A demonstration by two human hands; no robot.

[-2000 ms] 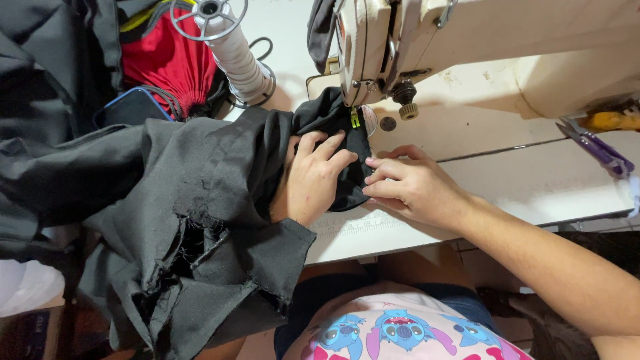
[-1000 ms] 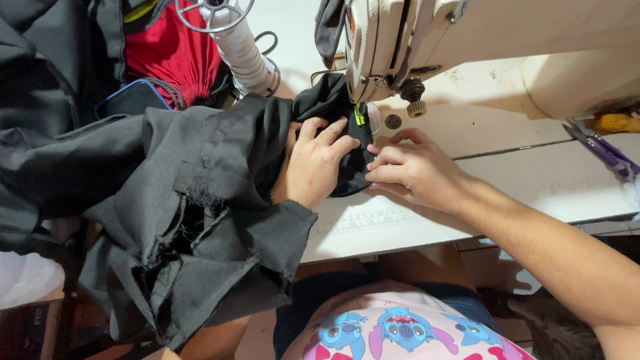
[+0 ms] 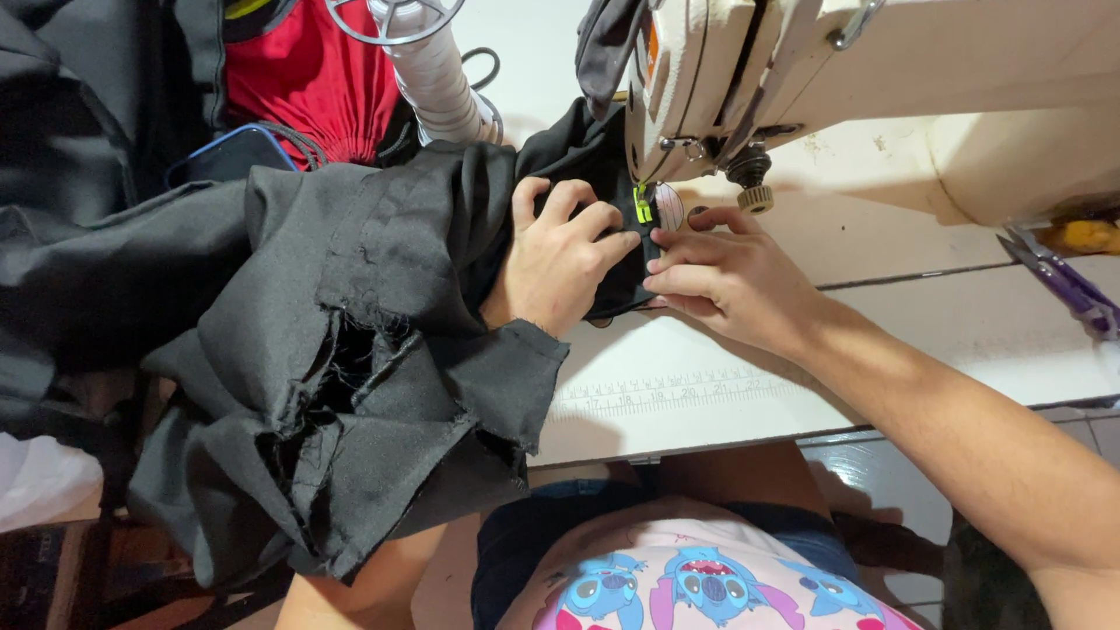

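Note:
Dark woven fabric (image 3: 420, 254) with frayed cut edges spreads over the left of the sewing table and reaches under the head of a sewing machine (image 3: 691, 96). A yellow-green presser foot (image 3: 643, 203) rests at the fabric's right part. My left hand (image 3: 560, 249) lies on the fabric left of the foot, fingers bent and spread, its wrist partly covered by cloth. Just below and right of the foot, my right hand (image 3: 722, 276) pinches the fabric edge between thumb and fingertips. The needle cannot be made out.
A white cone-like thread holder (image 3: 437, 87) stands behind the fabric, beside a red drawstring bag (image 3: 306, 79) and a phone (image 3: 232, 157). Purple-handled scissors (image 3: 1067, 284) lie at the right. A printed ruler scale (image 3: 674, 394) runs near the table's front edge (image 3: 700, 451).

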